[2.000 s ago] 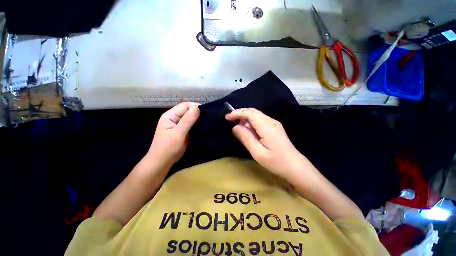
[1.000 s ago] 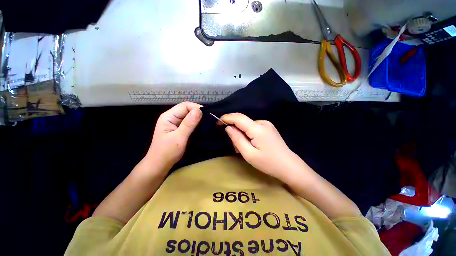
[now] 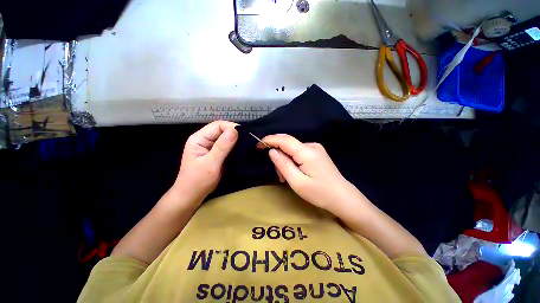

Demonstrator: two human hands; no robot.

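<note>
A black garment piece (image 3: 308,109) lies over the table's front edge and down towards the lap, one corner pointing up onto the table. My left hand (image 3: 208,155) pinches it between thumb and fingers at its left part; a small pale tip shows at the fingertips. My right hand (image 3: 305,165) holds a thin, light pointed tool (image 3: 257,139) between thumb and fingers, its tip towards my left hand with a gap between them. Where the dark fabric ends over the lap cannot be told.
Scissors (image 3: 402,71) with yellow and red handles lie at the right of the white table (image 3: 148,71). A blue plastic box (image 3: 481,83) stands beyond them. The machine bed plate (image 3: 320,26) is at the top centre. Black fabric (image 3: 59,15) lies at the upper left.
Since two seconds ago, my right hand has turned the tool so its thin tip shows, and moved slightly down and left. The fabric corner has shifted slightly left. My left hand has barely moved.
</note>
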